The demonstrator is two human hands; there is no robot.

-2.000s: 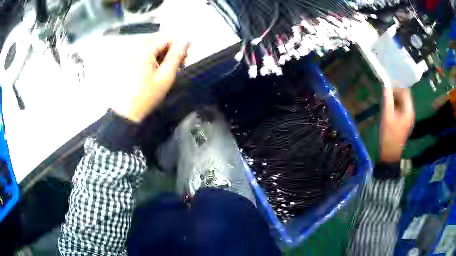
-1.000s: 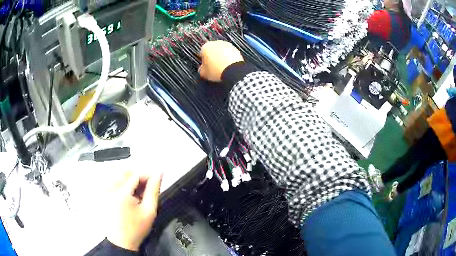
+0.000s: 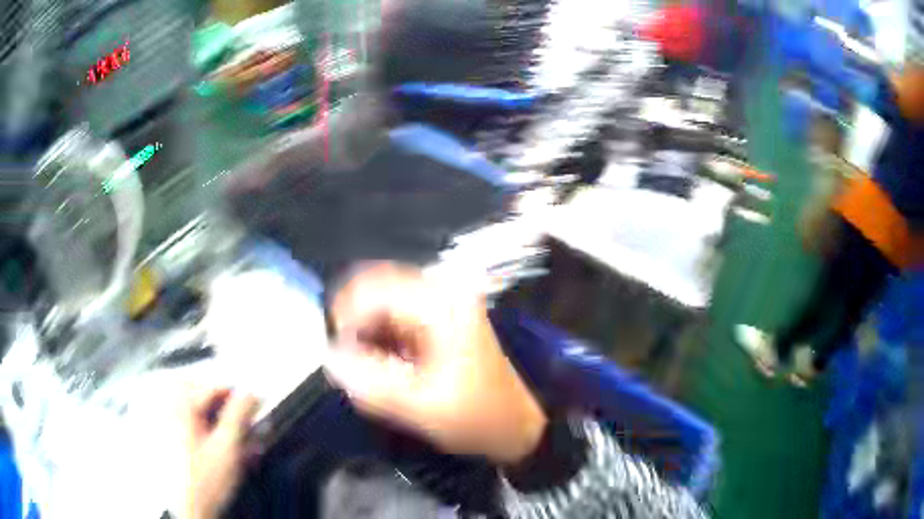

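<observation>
The frame is strongly blurred. My right hand is at the centre, in front of the near end of the cable stack, with its fingers curled; I cannot tell whether it holds a lead. My left hand is at the lower left over the bright bench surface, its thumb and finger near each other; I cannot tell what, if anything, is in it. White plugs show as a smeared band at the stack's near right end.
The soldering controller and the white hose are at the left. The blue bin's rim is below the bench at the right. A white box lies behind it. A person in dark clothes with orange is at the far right.
The view has turned and blurred. My right hand has come back from the far part of the cable stack towards me. My left hand stays over the bench, lower left.
</observation>
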